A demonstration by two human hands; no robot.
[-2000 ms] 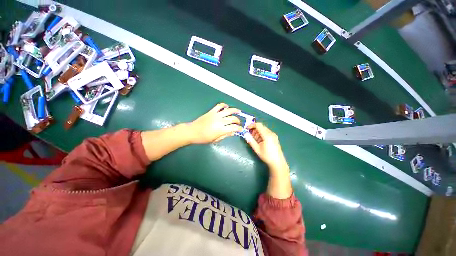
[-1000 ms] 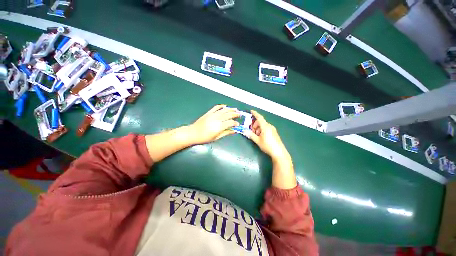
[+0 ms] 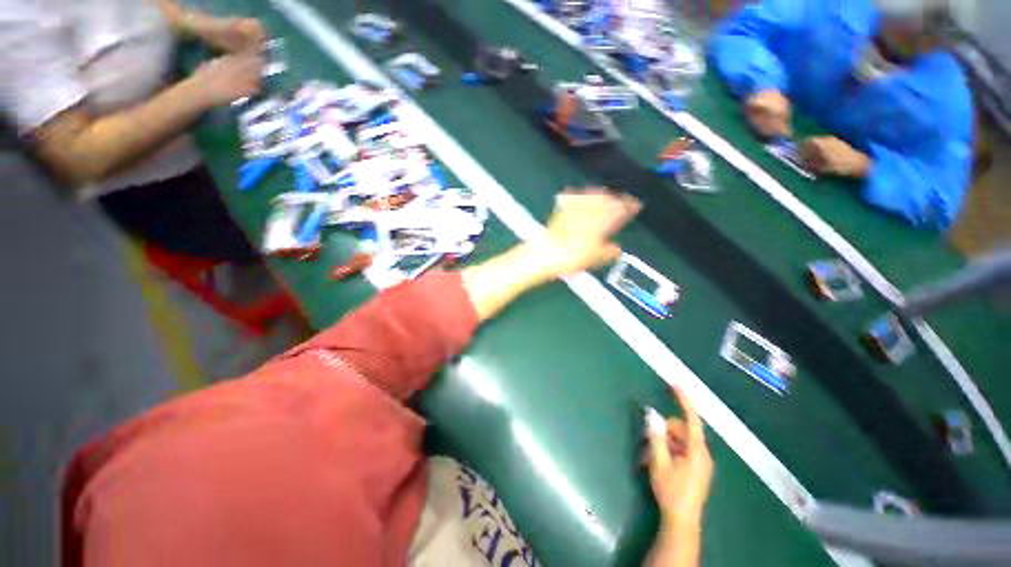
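Note:
My left hand (image 3: 588,229) reaches over the near rail at the belt's edge. It is blurred, its fingers look apart and nothing shows in it. Just beside it, a white frame with a blue battery (image 3: 644,286) lies on the belt. A second white frame with a blue battery (image 3: 758,358) lies farther right. My right hand (image 3: 680,454) is over the bench near the rail, with a small white part (image 3: 652,421) pinched at the fingertips; its details are blurred.
A jumbled pile of units (image 3: 371,177) lies on the bench to the left. A person in a light top (image 3: 100,89) works beyond it. A person in blue (image 3: 854,100) works across the belt (image 3: 710,255). A grey metal post (image 3: 920,529) crosses the lower right.
My hands have parted; the left has reached out over the rail. The unit they held no longer shows between them. The view has swung left, bringing two people in.

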